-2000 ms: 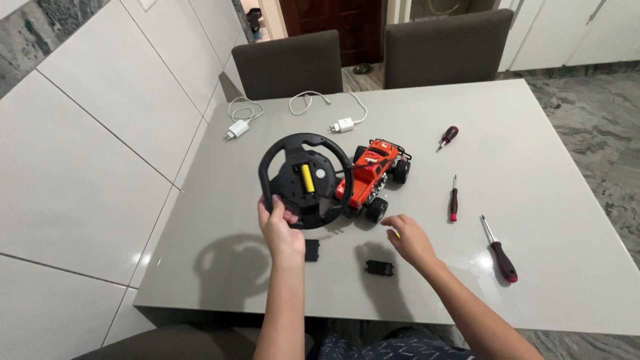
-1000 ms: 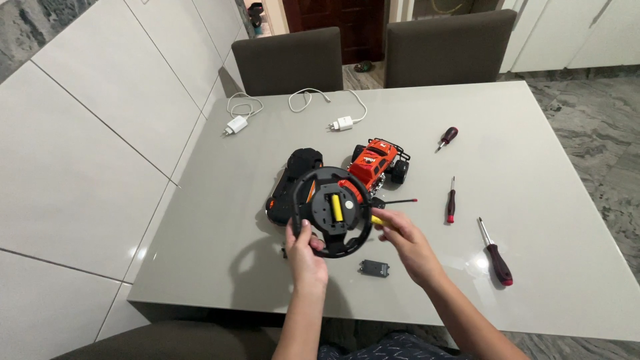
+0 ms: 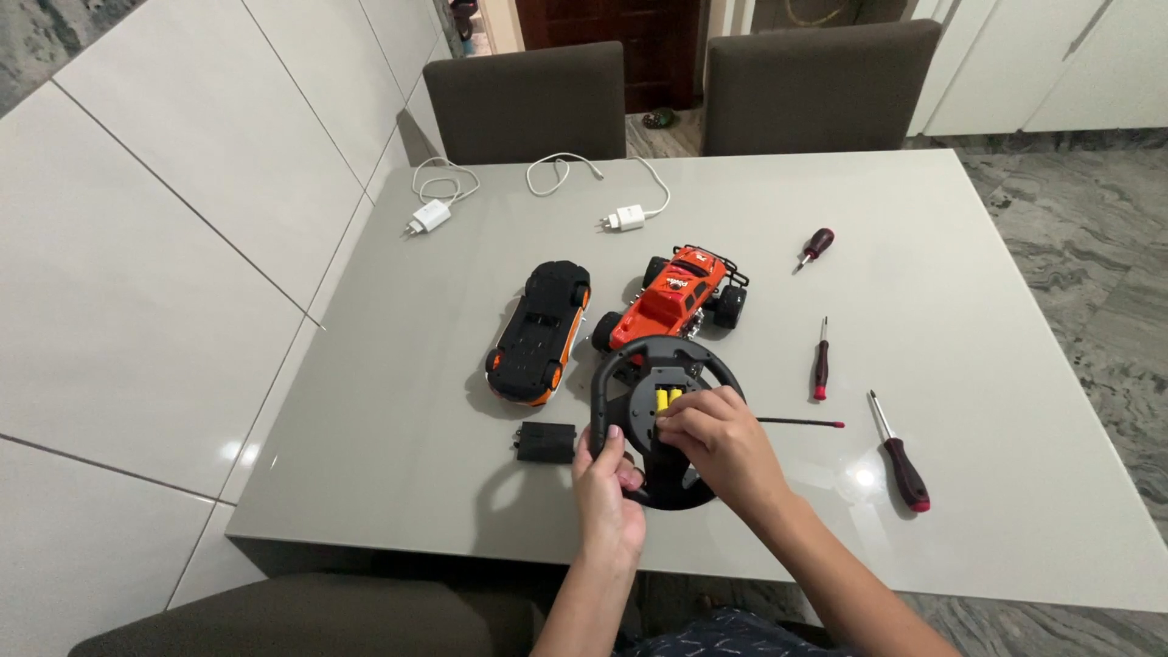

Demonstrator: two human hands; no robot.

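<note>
My left hand [image 3: 613, 484] grips the lower left rim of a black toy steering wheel [image 3: 602, 388], held up over the table with its battery compartment facing me. Two yellow batteries [image 3: 669, 399] show side by side in that compartment. The fingers of my right hand [image 3: 725, 438] press at the lower end of the batteries; whether they grip one is hidden. Behind the wheel stands a red toy truck [image 3: 671, 297] with large black wheels. An orange and black toy car [image 3: 540, 333] lies upside down to its left. A black plastic piece [image 3: 546, 442] lies left of my left hand.
Three screwdrivers lie at the right: a short one [image 3: 817, 246], a thin one [image 3: 822, 370] and a longer one [image 3: 905, 470]. Two white chargers [image 3: 429, 217] [image 3: 628, 217] with cables are near the far edge. A thin black rod with a red tip [image 3: 803, 422] extends right of the wheel.
My right hand has moved in from the right onto the wheel's battery compartment. One yellow battery showed there before; two show now. My left hand still holds the wheel.
</note>
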